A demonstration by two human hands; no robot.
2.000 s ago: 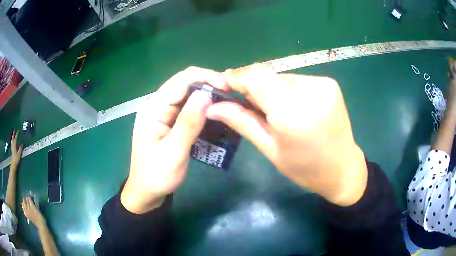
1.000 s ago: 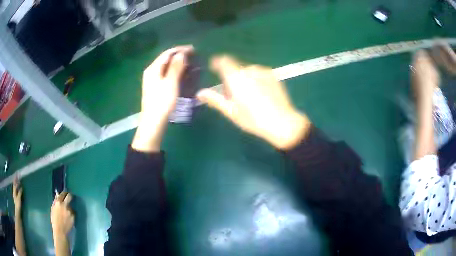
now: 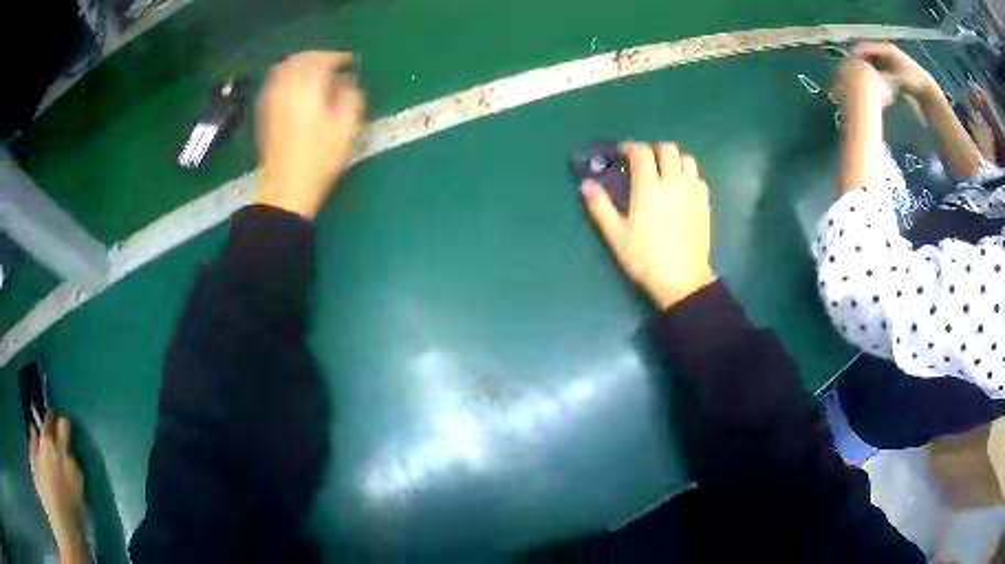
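A dark phone housing (image 3: pixel 603 167) with a small round disc is under the thumb and fingers of my right hand (image 3: pixel 659 220), right of centre. Its lower part is hidden by the hand. My left hand (image 3: pixel 311 130) is blurred above the pale strip at upper left, fingers curled and apart, with nothing visible in it. Another dark phone unit (image 3: pixel 216 123) with a white keypad lies on the green surface just left of my left hand, not touching it.
A pale worn strip (image 3: pixel 501 93) crosses the green surface. A grey post (image 3: pixel 50 226) stands at left. A neighbour's hand (image 3: pixel 57 468) is by a dark slab (image 3: pixel 34 391) at lower left. At right, a person in dotted sleeves (image 3: pixel 882 270) works near thin white loops (image 3: pixel 906 198).
My hands have moved apart, left hand to the left, right hand to the right and onto a dark housing. The keypad housing is out of my left hand; a similar unit lies beside it.
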